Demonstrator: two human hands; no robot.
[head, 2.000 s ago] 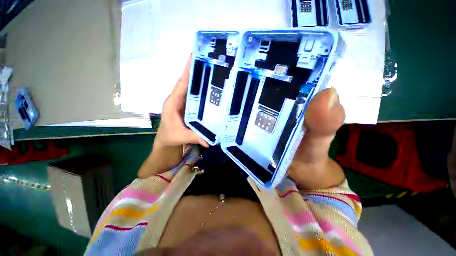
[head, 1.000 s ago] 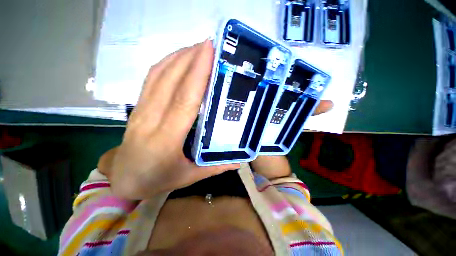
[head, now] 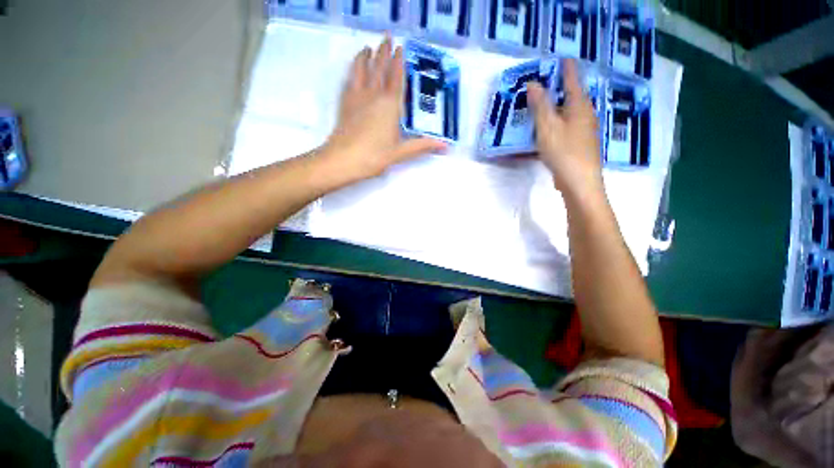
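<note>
A light-blue phone housing (head: 430,94) with black inner strips lies open side up on the white sheet (head: 430,206). My left hand (head: 368,119) is flat beside its left edge, fingers pointing away, thumb spread at its lower edge. A second housing (head: 510,108) sits slightly turned to the right of the first, with a gap between them. My right hand (head: 569,128) has its fingers at this housing's right side and partly covers another housing behind the fingers. A further housing (head: 627,126) lies at the right end of this row.
A row of several housings (head: 512,20) runs along the top of the sheet. A loose housing (head: 11,149) lies on the beige-grey board (head: 119,101) at far left. Another filled sheet (head: 797,228) lies at right beyond green bench (head: 722,201). A person's sleeve shows at lower right.
The two housings held up before my chest are now down on the white sheet. Both arms have reached forward and the hands have moved apart. More of the upper row shows.
</note>
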